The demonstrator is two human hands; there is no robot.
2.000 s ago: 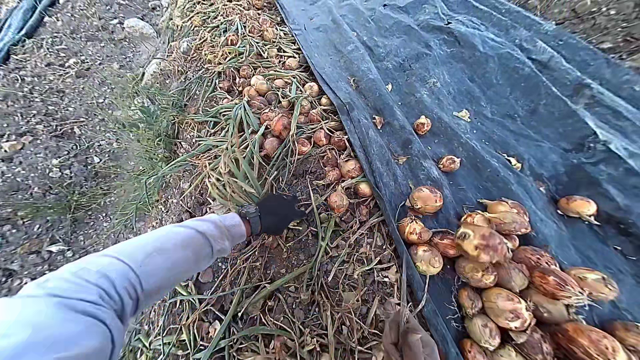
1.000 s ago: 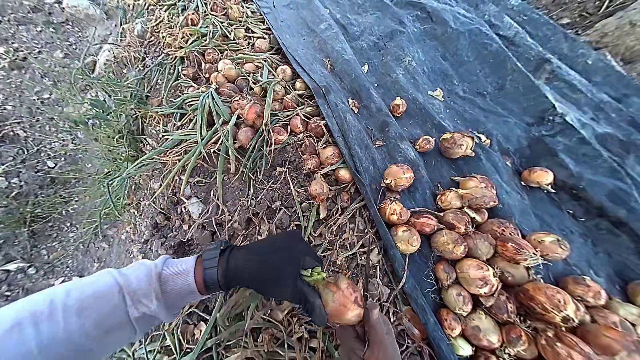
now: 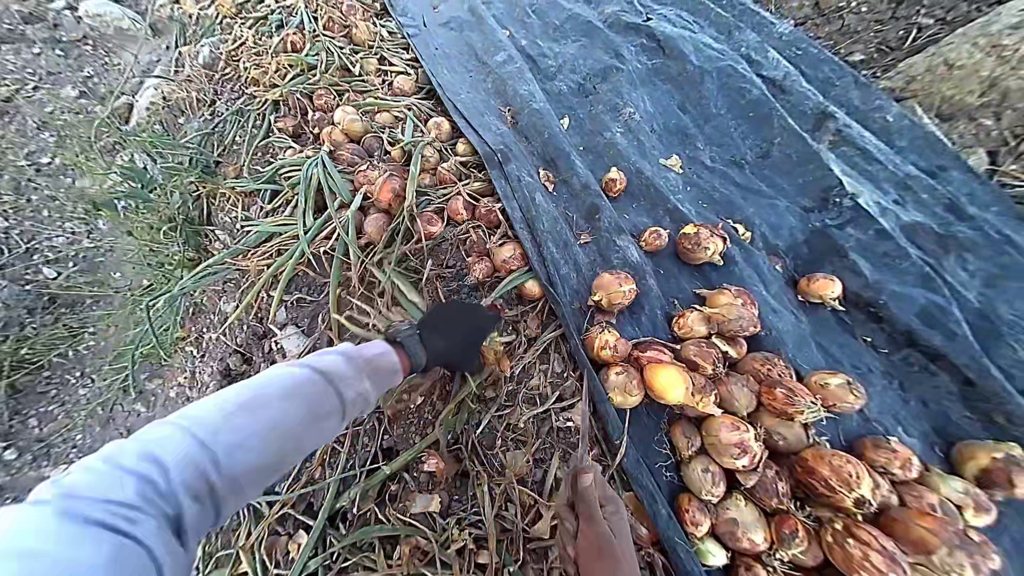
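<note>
My left hand (image 3: 456,336), in a black glove, is over the dry stalks left of the dark sheet. Its fingers are curled and mostly hidden; a brownish, papery bit shows at their right side, and whether they grip it I cannot tell. My bare right hand (image 3: 596,520), at the bottom edge, is closed around what looks like a knife, its thin blade (image 3: 586,424) pointing up. Onions with long green leaves (image 3: 390,192) lie on the soil beyond my left hand. Trimmed onions (image 3: 732,442) are heaped on the sheet, among them a bright yellow one (image 3: 668,382).
The dark woven sheet (image 3: 720,104) stretches from lower right to the top, with creases and a few scattered onions and skins. Cut leaves and dry stalks (image 3: 384,480) cover the ground below my left arm. Stony soil (image 3: 56,240) is at left, a large rock (image 3: 968,72) at upper right.
My left hand, which held an onion beside my right hand one second ago, has moved up and away from it. A bright yellow onion now shows at the pile's left side.
</note>
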